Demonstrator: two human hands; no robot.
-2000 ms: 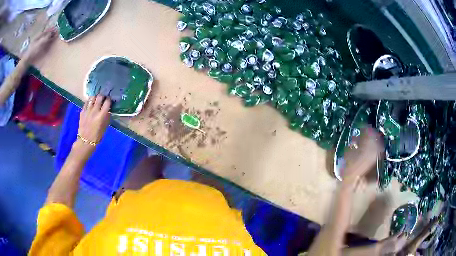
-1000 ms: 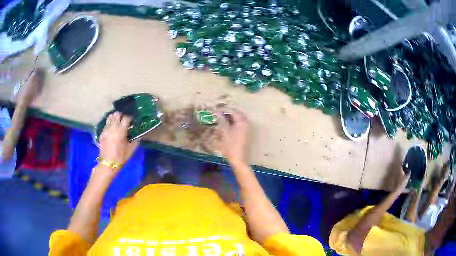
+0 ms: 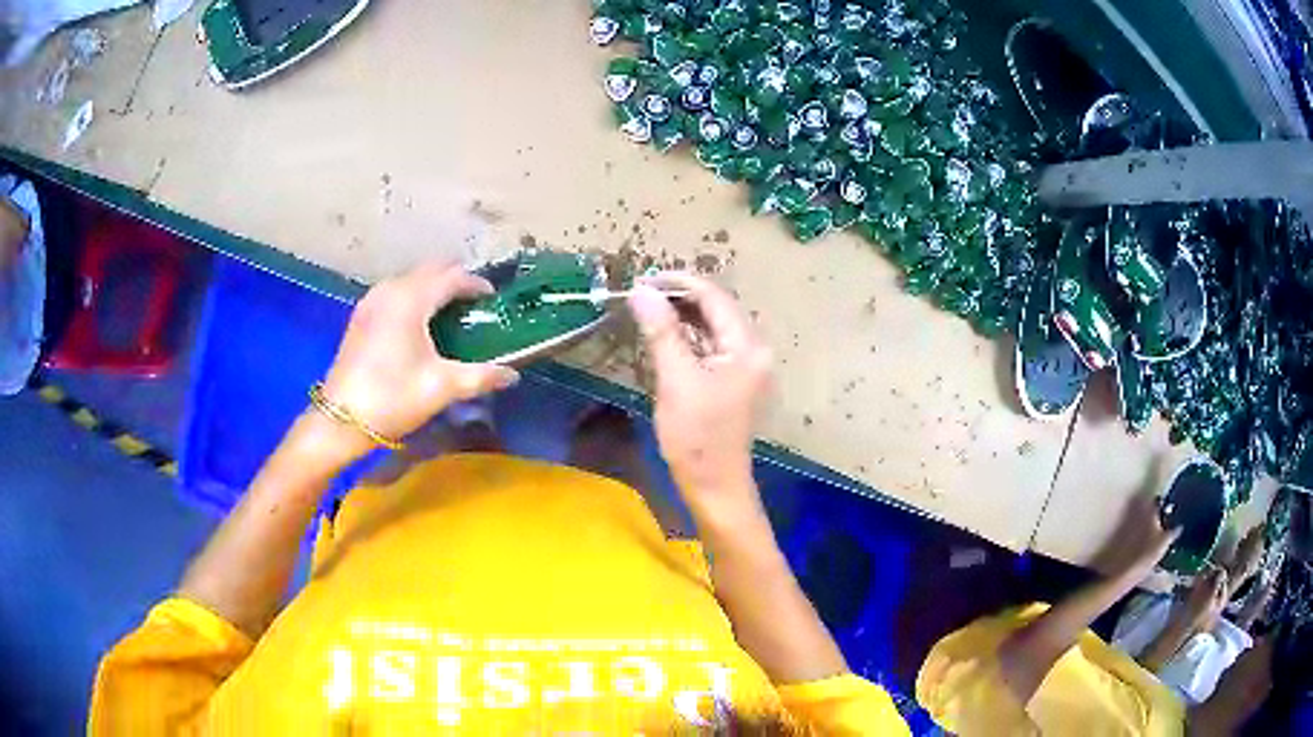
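My left hand (image 3: 418, 346) grips the left end of a green slipper-like piece (image 3: 504, 334) with a white rim, held tilted at the table's near edge. My right hand (image 3: 706, 353) pinches a thin pale stick (image 3: 590, 294) between thumb and fingers. The stick points left, and its tip lies over the green part of the piece; whether it touches cannot be told. Brown spots (image 3: 691, 256) mark the cardboard behind my right hand. The small green tub is not visible.
Loose green patches (image 3: 806, 108) are piled behind the cardboard (image 3: 475, 130). Another slipper-like piece (image 3: 274, 36) lies at the back left. More slippers (image 3: 1051, 353) overlap below a grey bar (image 3: 1181, 176). At lower right, a person in yellow (image 3: 1037, 677) reaches toward a slipper.
The slipper piece has moved right and turned, with my left hand on its end. My right hand has come from the far right, past the tub, and now holds a stick over the piece.
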